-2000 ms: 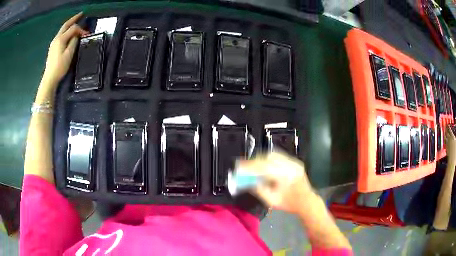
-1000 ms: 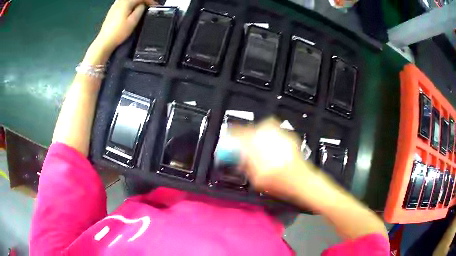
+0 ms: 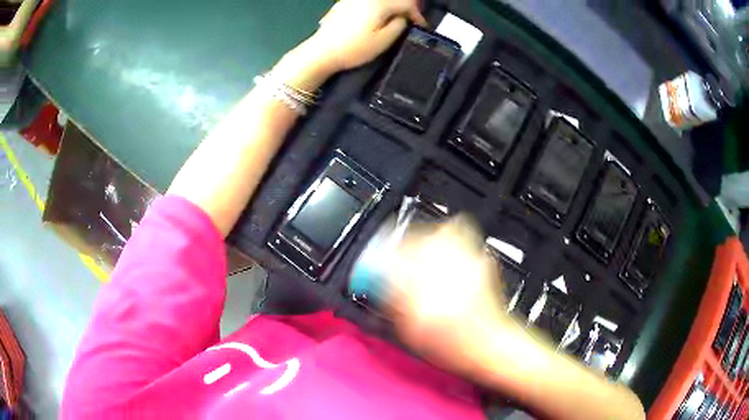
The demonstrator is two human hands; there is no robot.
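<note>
The black foam tray (image 3: 271, 209) lies tilted across the view, with two rows of black flip phones in its pockets. My right hand (image 3: 443, 279) is blurred by motion over the near row and holds a blue-and-white clip with a wiping pad (image 3: 374, 275) at a phone partly hidden beneath it. A phone with a bright screen (image 3: 331, 215) lies uncovered to its left. My left hand (image 3: 368, 31) rests at the tray's far left corner, fingertips by the top of a phone (image 3: 417, 76); whether they grip anything I cannot tell. A white paper label (image 3: 460, 33) sticks out there.
The tray lies on a glossy green bench (image 3: 176, 74). A red-orange tray of phones (image 3: 698, 361) is at the lower right. A white bottle with an orange label (image 3: 688, 100) stands on the shelf at upper right. An open cardboard box (image 3: 98, 193) is at the left, below the bench.
The view has turned and shifted left. My right hand has moved with the wiping pad leftward along the near row, from phone to phone. My left hand remains at the tray's far left corner.
</note>
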